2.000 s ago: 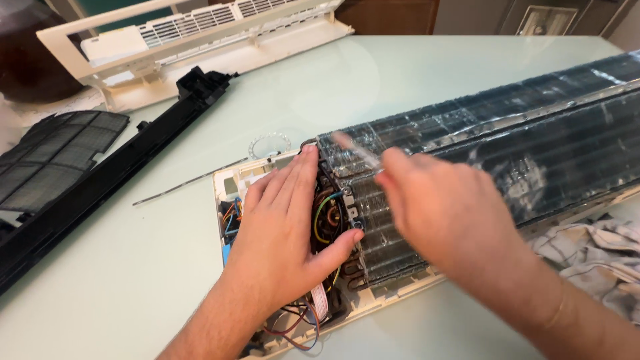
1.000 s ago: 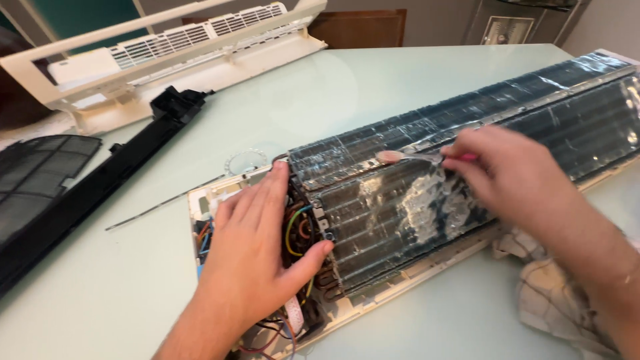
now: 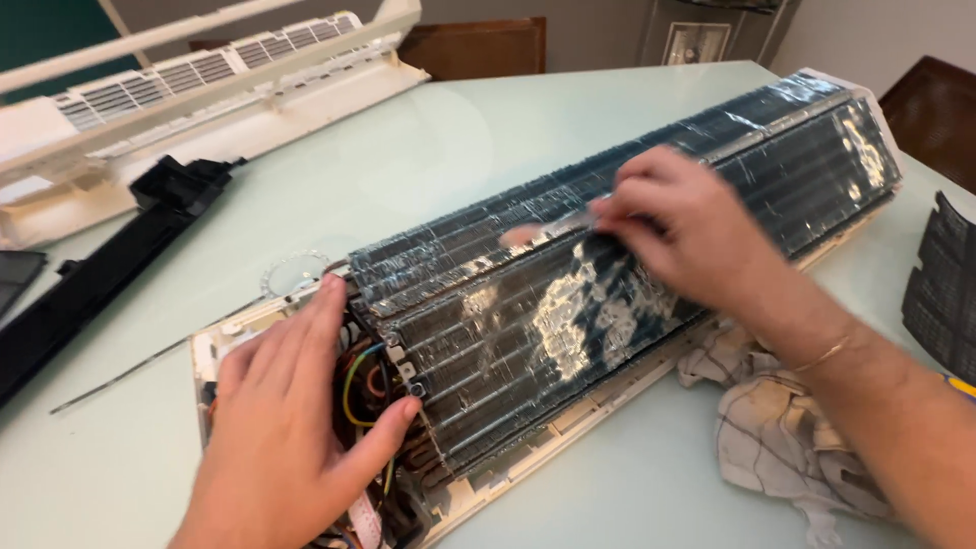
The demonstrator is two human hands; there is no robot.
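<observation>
An air conditioner indoor unit lies on the glass-topped table, its finned heat exchanger (image 3: 488, 358) facing up, with shiny patches on the fins. My right hand (image 3: 671, 221) grips the handle of a slim brush or similar tool (image 3: 560, 227), blurred, whose pale head points left over the metal strip between the two fin panels. My left hand (image 3: 297, 412) rests on the unit's left end, fingers at the top corner and thumb by the edge of the fins. Coloured wires (image 3: 354, 381) and copper pipe bends (image 3: 423, 457) show beside that thumb.
A white plastic front housing (image 3: 252, 114) lies at the back left, with a long black plastic part (image 3: 99, 282) in front of it. A clear ring (image 3: 293, 271) sits behind the unit. A crumpled checked cloth (image 3: 785, 435) lies at the right, near a dark mesh filter (image 3: 945, 290).
My right hand, with the tool, was nearer the unit's left end two seconds ago and is now farther right along the heat exchanger. My left hand stays on the left end. The view has shifted.
</observation>
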